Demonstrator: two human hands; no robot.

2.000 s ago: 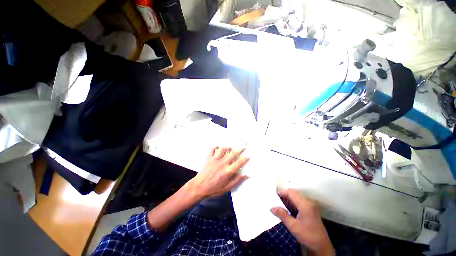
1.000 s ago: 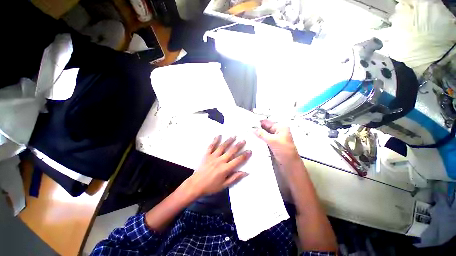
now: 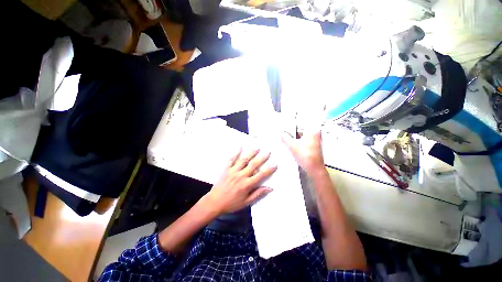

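A long white cloth piece (image 3: 280, 215) runs from under the glare at the sewing machine (image 3: 380, 99) down over the table's front edge towards my lap. My left hand (image 3: 242, 179) lies flat on it with spread fingers. My right hand (image 3: 308, 148) is at the piece's right edge, near the needle area; its fingertips are washed out by the light, so its hold cannot be told. The cloth's upper part spreads to the left of the needle area. The needle and presser foot are hidden in the glare.
Dark fabric (image 3: 104, 126) with a white-edged strip and pale pieces (image 3: 16, 126) lies on the wooden surface (image 3: 71, 237) at left. Red-handled snips (image 3: 392, 172) lie right of my right hand. A phone-like dark object (image 3: 162, 48) lies at the upper left.
My right hand has moved from the cloth's lower end up to its right edge near the machine. The cloth's upper part has shifted and spread differently. My left hand stays on the cloth.
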